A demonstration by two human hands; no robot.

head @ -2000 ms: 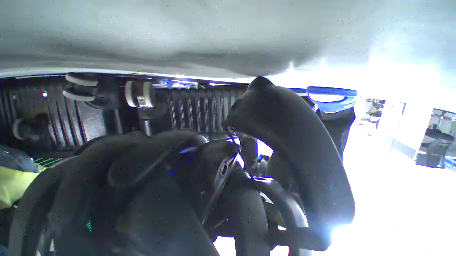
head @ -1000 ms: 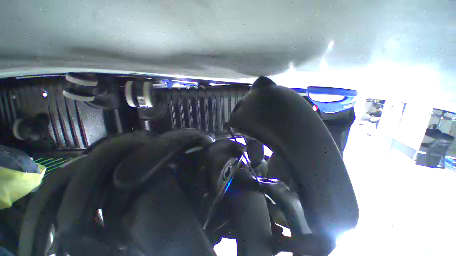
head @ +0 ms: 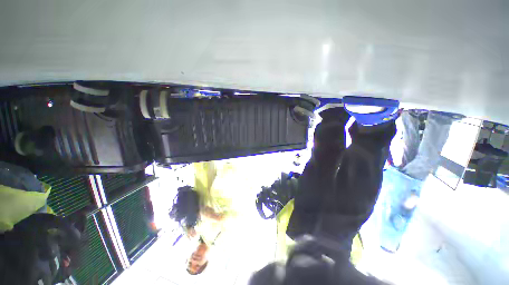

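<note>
The view is upside down, with the grey floor (head: 251, 50) across the top. Black ribbed cases (head: 240, 125) with pale-banded wheels (head: 154, 104) stand along it. A dark, blurred bundle (head: 318, 261) is at the bottom edge; I cannot tell what it is. Another dark bundle (head: 39, 245) is at lower left, below yellow cloth (head: 22, 206). Neither of my hands can be made out.
A person in black trousers (head: 340, 172) and blue-edged shoes (head: 371, 111) stands right of the cases. Another person in a yellow smock (head: 209, 189) is beyond. Dark slatted panels (head: 67, 195) are at left; light-blue clothing (head: 399, 206) shows at right.
The large black curved gear that covered the middle has left that area, uncovering the cases, legs and people. A blurred dark bundle now shows at the bottom.
</note>
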